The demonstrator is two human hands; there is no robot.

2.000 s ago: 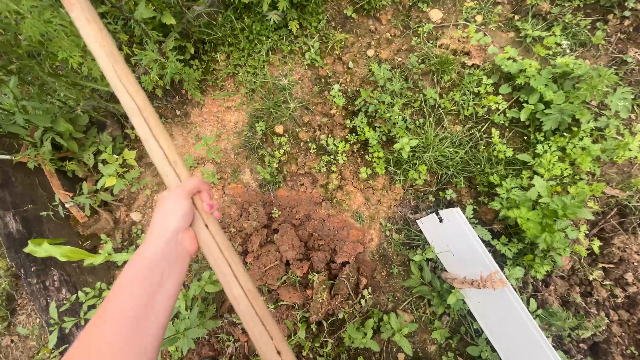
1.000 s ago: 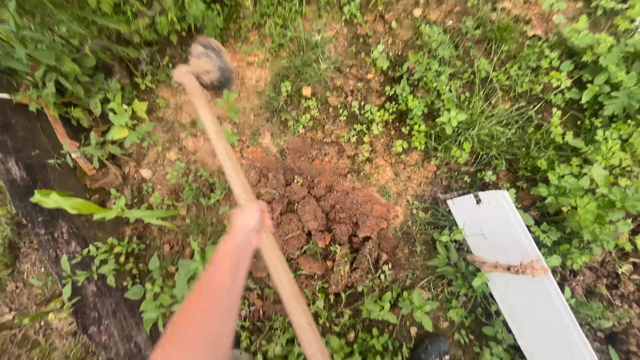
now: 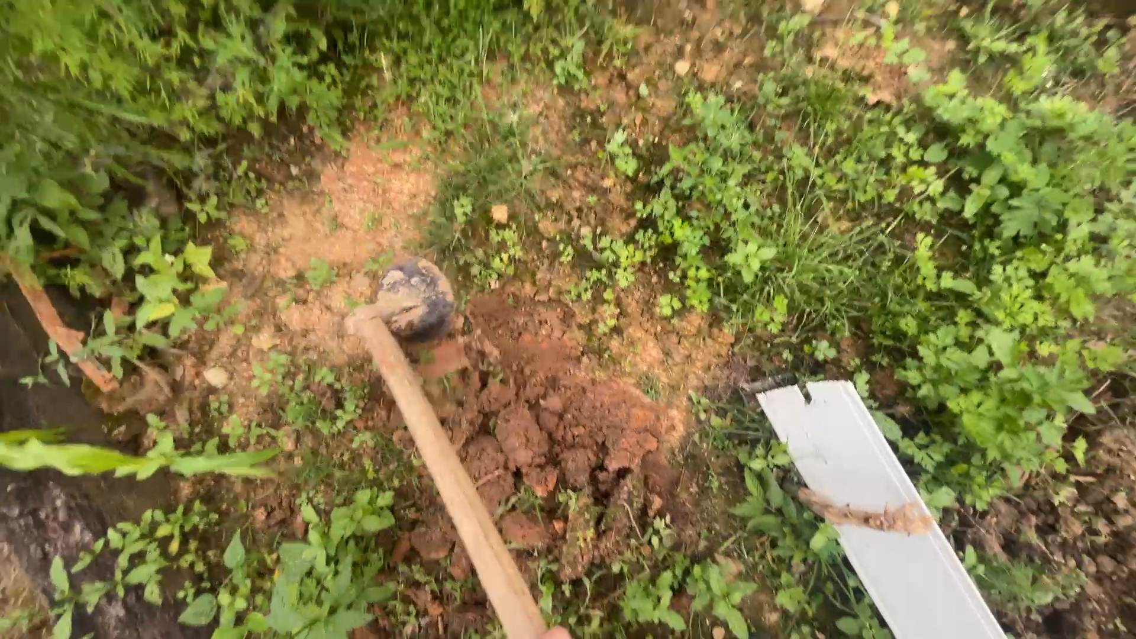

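Observation:
A long-handled hoe has a pale wooden handle running from the bottom middle up to the left. Its rounded, dark metal head, caked with dried soil, is just above or at the upper left edge of a patch of loose, reddish-brown clods; contact cannot be told. Only a fingertip, apparently of my left hand, shows beside the handle at the bottom edge. The rest of that hand and its grip are out of frame. My right hand is not visible.
A white notched panel with a dry brown leaf across it lies at the lower right. Leafy weeds and grass surround the dug soil. Dark sheeting or a dark board and a reddish-brown stick lie at the left.
The hoe head, out of view at first, came into view at the upper left and is now lower, beside the clods. The hand seen gripping mid-handle has moved down almost out of frame.

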